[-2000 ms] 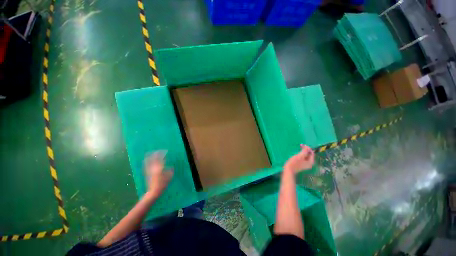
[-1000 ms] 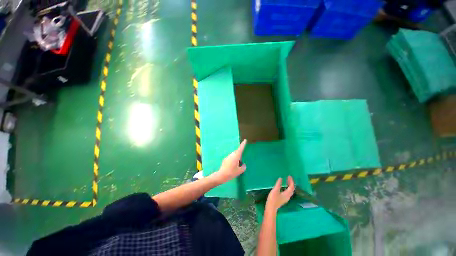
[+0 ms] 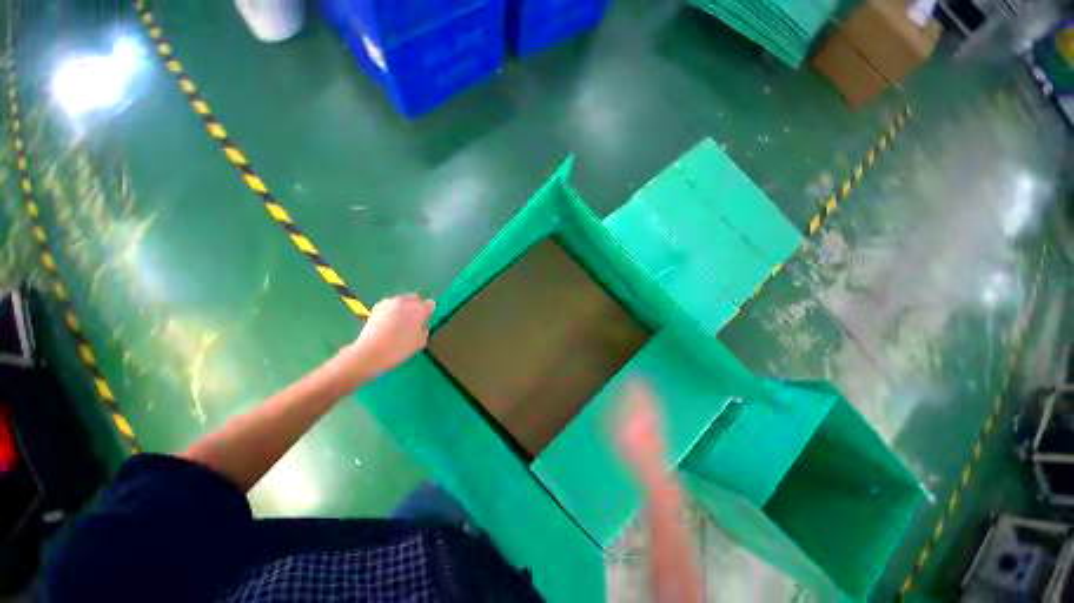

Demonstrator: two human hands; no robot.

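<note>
A green packing box (image 3: 660, 471) stands open on the floor in front of me. A flat brown cardboard sheet (image 3: 536, 342) shows inside it. The near right flap is folded in over part of the sheet. My left hand (image 3: 395, 333) is closed on the box's edge at the upper left corner. My right hand (image 3: 640, 424) is blurred over the folded-in flap; whether it touches the flap and how its fingers stand cannot be told.
A second open green box (image 3: 842, 495) adjoins at the right. A flat green sheet (image 3: 707, 230) lies beyond. Blue crates (image 3: 436, 53) and a white bucket (image 3: 271, 17) are at the top. A brown carton (image 3: 872, 53) and stacked green sheets (image 3: 777, 21) are upper right.
The view has turned, so the box now appears slanted. My left hand has moved from the flap to the upper left corner and closed there. My right hand is now over the folded-in flap.
</note>
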